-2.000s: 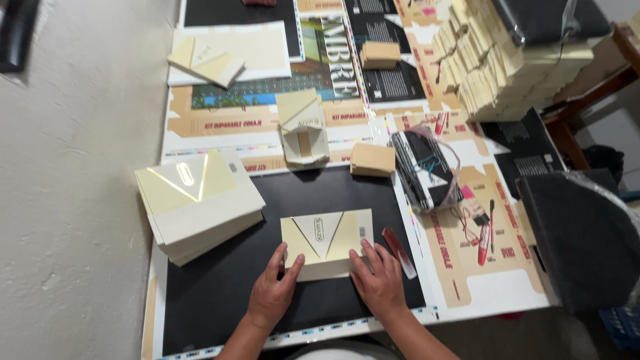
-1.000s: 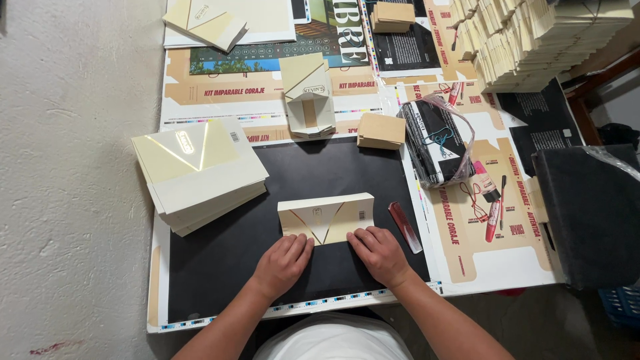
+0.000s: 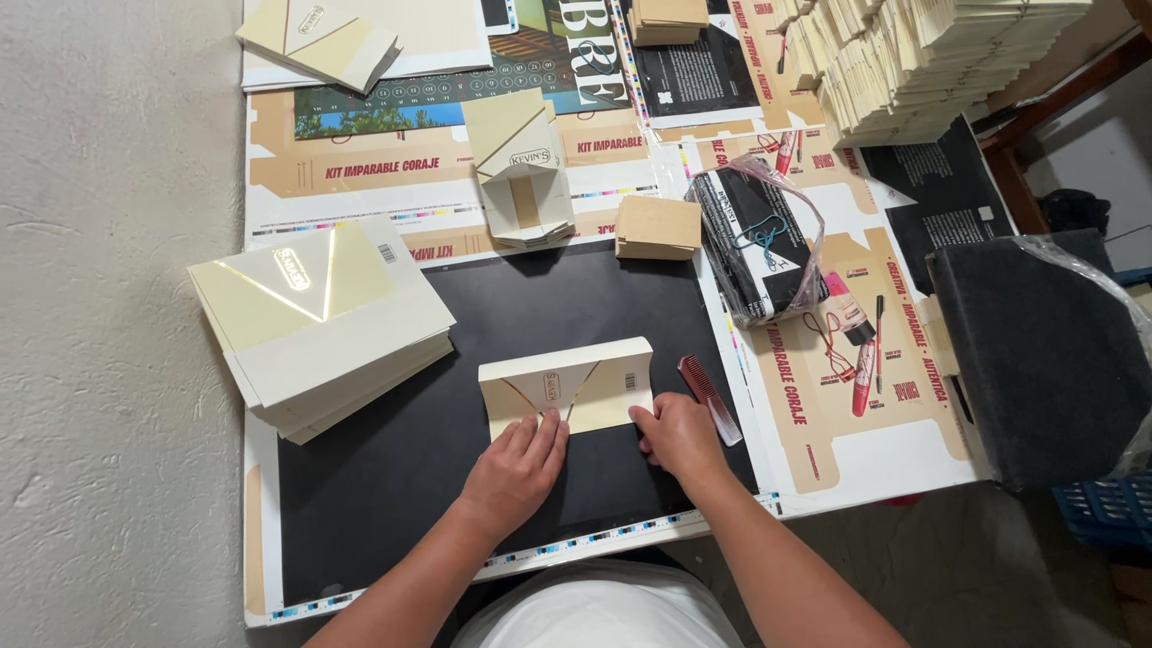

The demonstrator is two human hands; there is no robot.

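A cream printed card sleeve (image 3: 565, 387) with a gold V line lies on the black sheet (image 3: 387, 504), its far edge curling up. My left hand (image 3: 520, 463) rests its fingertips on the sleeve's near edge, left of its middle. My right hand (image 3: 682, 436) has the near right corner between thumb and curled fingers. A red and clear comb (image 3: 710, 400) lies just right of that hand. To the left is a stack of cream cards (image 3: 333, 315) with a gold V on top. Beyond the sleeve stand nested folded card pieces (image 3: 522, 171).
Small tan card pieces (image 3: 658, 227) are stacked near a plastic-wrapped black bundle (image 3: 756, 238). Tall piles of cream card (image 3: 909, 67) stand at the back right, above a black padded object (image 3: 1044, 351). A white wall (image 3: 117, 315) borders the left side.
The sleeve's near part, upright two seconds ago, now lies lower and flatter. My right hand has moved from the sleeve's near edge to its right corner. The view has shifted.
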